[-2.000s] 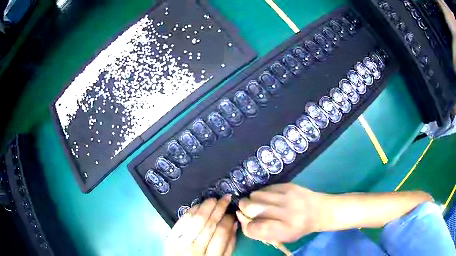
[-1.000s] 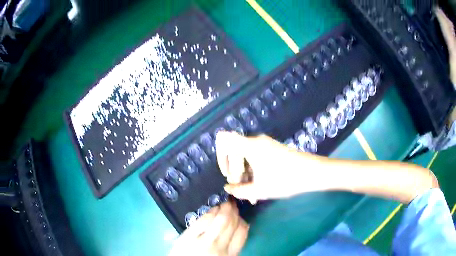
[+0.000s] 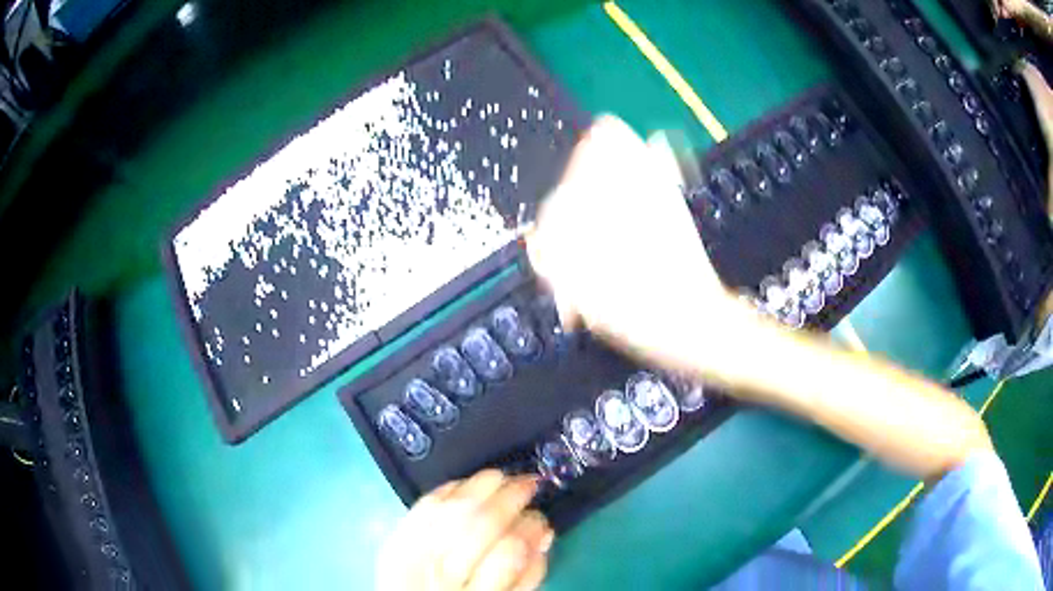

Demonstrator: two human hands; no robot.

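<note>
A long black workpiece tray [image 3: 485,421] holds two rows of glossy oval pieces [image 3: 652,401] with pale rims. A shorter black loose-parts tray [image 3: 237,421] lies beyond it, scattered with small white parts [image 3: 381,208]. My right hand [image 3: 624,231] is raised over the workpiece tray, its fingers near the loose-parts tray's near right edge. It is blurred, and I cannot tell whether it holds a tool. My left hand [image 3: 479,537] rests at the near left edge of the workpiece tray, beside the near row, its fingers bent. What its fingertips hold is not clear.
Other black trays with oval pieces stand at the right [image 3: 958,150] and at the left edge [image 3: 75,450]. Yellow tape lines [image 3: 670,72] run on the green surface. Part of another person's hand [image 3: 1025,14] shows at the top right.
My right hand has moved from beside my left hand, up across the workpiece tray to the loose-parts tray's edge. My left hand stays near the same tray corner. The view has shifted slightly.
</note>
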